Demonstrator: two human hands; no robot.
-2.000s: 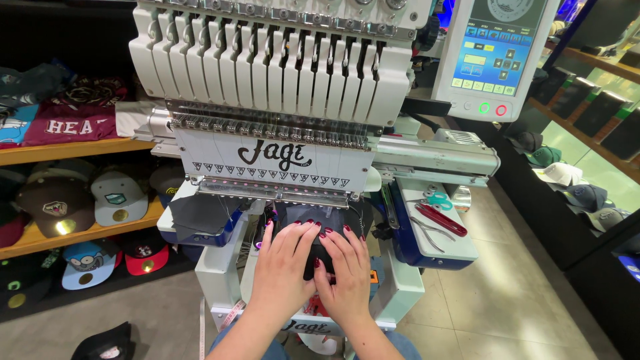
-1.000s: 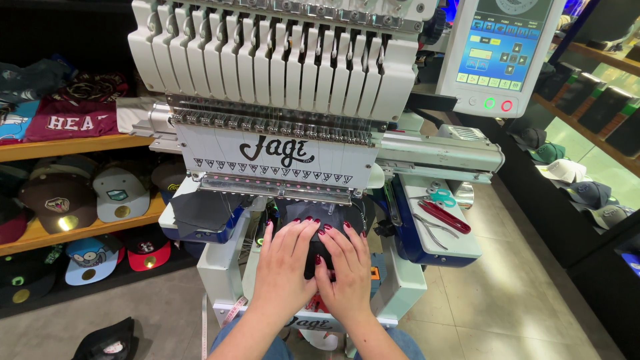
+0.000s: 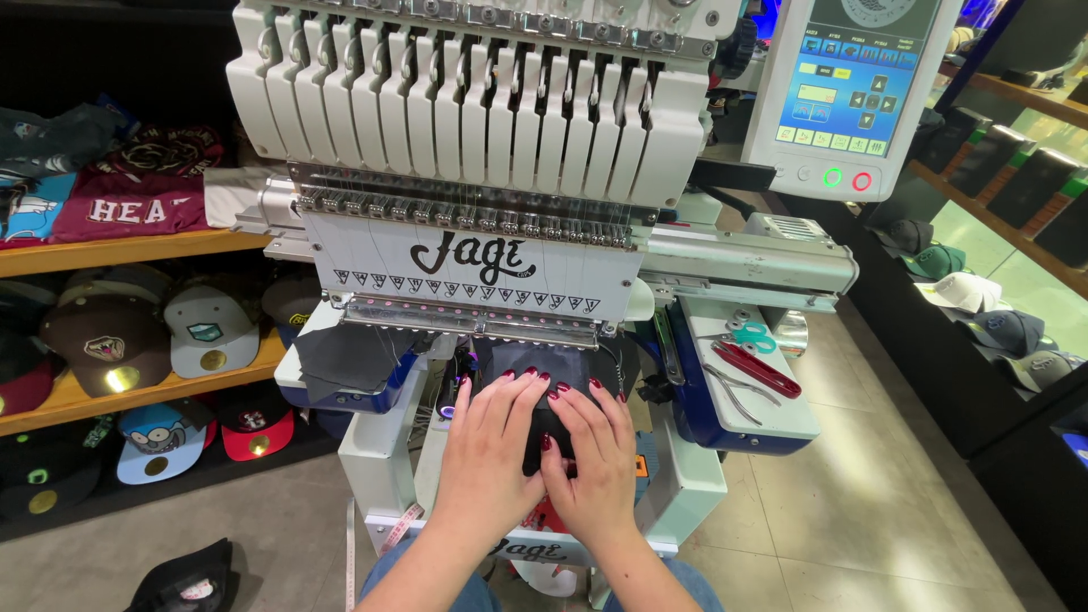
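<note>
A black cap [image 3: 534, 433] sits at the front of a multi-needle embroidery machine [image 3: 476, 110], below its row of needles. My left hand [image 3: 493, 450] lies flat on the cap's left part, fingers stretched toward the machine. On the right part rests my right hand [image 3: 593, 459], its thumb beside the left hand's. Both palms face down and hide much of the cap. Dark fabric [image 3: 540, 361] shows just beyond my fingertips, under the needle plate. Whether the fingers pinch the cap's edge cannot be seen.
Red-handled tweezers or snips [image 3: 756, 369], teal scissors [image 3: 751, 337] and metal pliers [image 3: 733, 395] lie on the right side table. Black backing sheets [image 3: 353, 361] lie on the left one. A control screen [image 3: 858, 93] stands upper right. Capped shelves [image 3: 127, 387] flank the left; a black cap [image 3: 187, 578] is on the floor.
</note>
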